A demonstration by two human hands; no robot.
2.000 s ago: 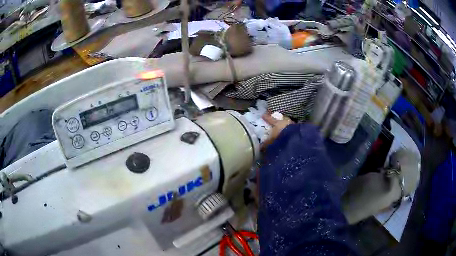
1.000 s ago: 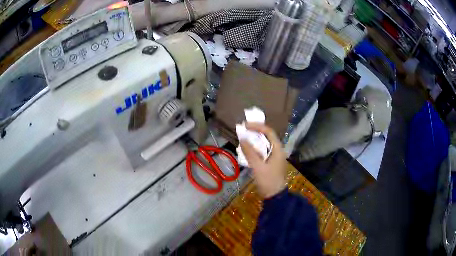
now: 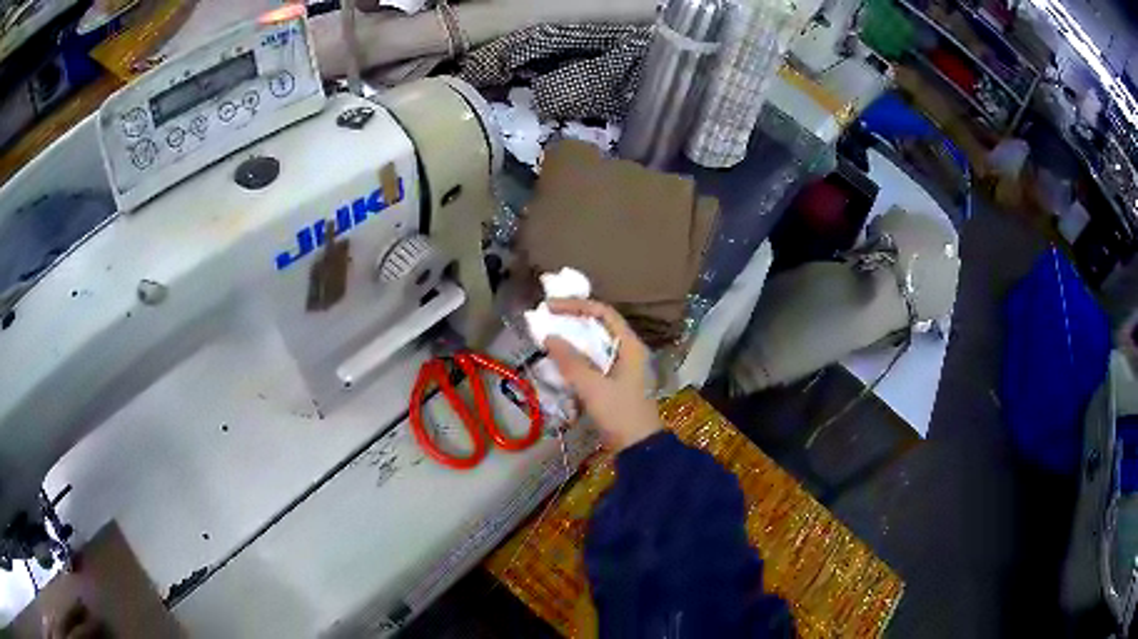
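Observation:
My right hand grips small crumpled white pieces between thumb and fingers. It is just right of the red-handled scissors, which lie on the machine table. A stack of brown pocket pieces lies beyond the hand. A brown panel lies by the presser foot and needle at the lower left. A small part of my left hand seems to show on it, cut off by the bottom edge; its grip is unclear.
The white sewing machine fills the left. A steel flask and a patterned bottle stand behind the stack. An orange-yellow patterned surface is at lower right. A tied grey-brown bundle lies farther right.
My right hand came from behind the machine head to beside the scissors, and then moved slightly left with the white pieces. The view swung down and right, showing the pocket stack.

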